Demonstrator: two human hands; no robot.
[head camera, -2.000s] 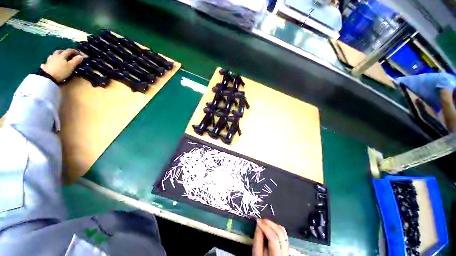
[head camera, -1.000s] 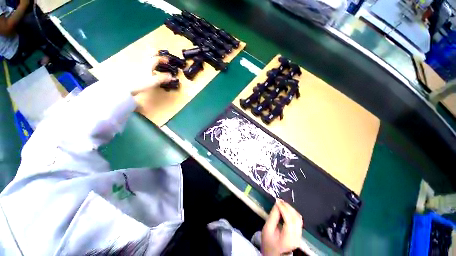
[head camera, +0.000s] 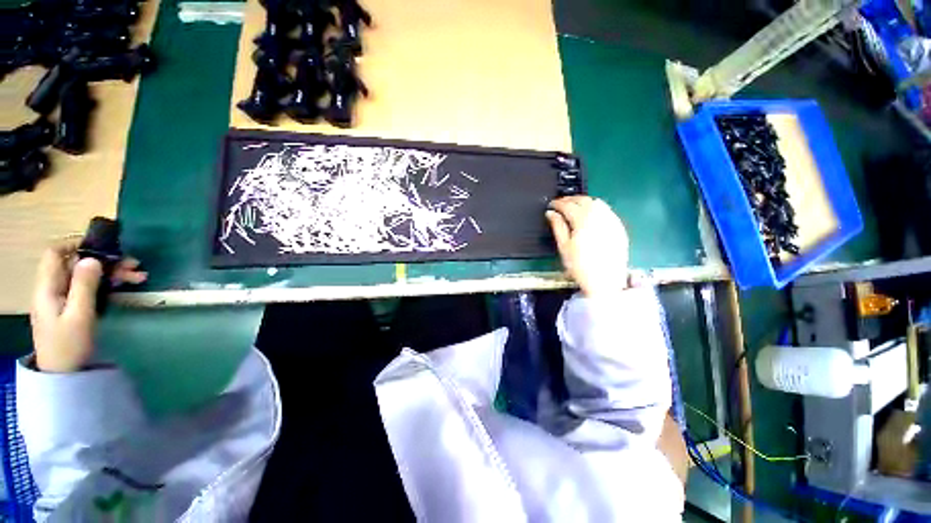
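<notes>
My left hand (head camera: 74, 296) holds a black body (head camera: 100, 245) upright near the bench's front edge at left. My right hand (head camera: 592, 240) is at the right end of the black parts tray (head camera: 505, 209), fingertips at the small black parts (head camera: 568, 176); whether it grips one is hidden. The tray holds a heap of thin white pins (head camera: 337, 199) at left and middle. Black bodies (head camera: 306, 61) stand in rows on the tan board (head camera: 459, 72) behind the tray. More bodies (head camera: 74, 107) lie on the left board (head camera: 51, 230), some loose.
A blue bin (head camera: 757, 276) with many black pieces (head camera: 755, 169) and a tan liner is at right. A post (head camera: 766, 51) stands behind it. A white bottle (head camera: 806, 370) and equipment are at lower right. The bench's front edge (head camera: 408, 288) runs below the tray.
The view has turned to the right. My left hand has left the left board with a black body in it. My right hand has moved from the pins to the tray's right end.
</notes>
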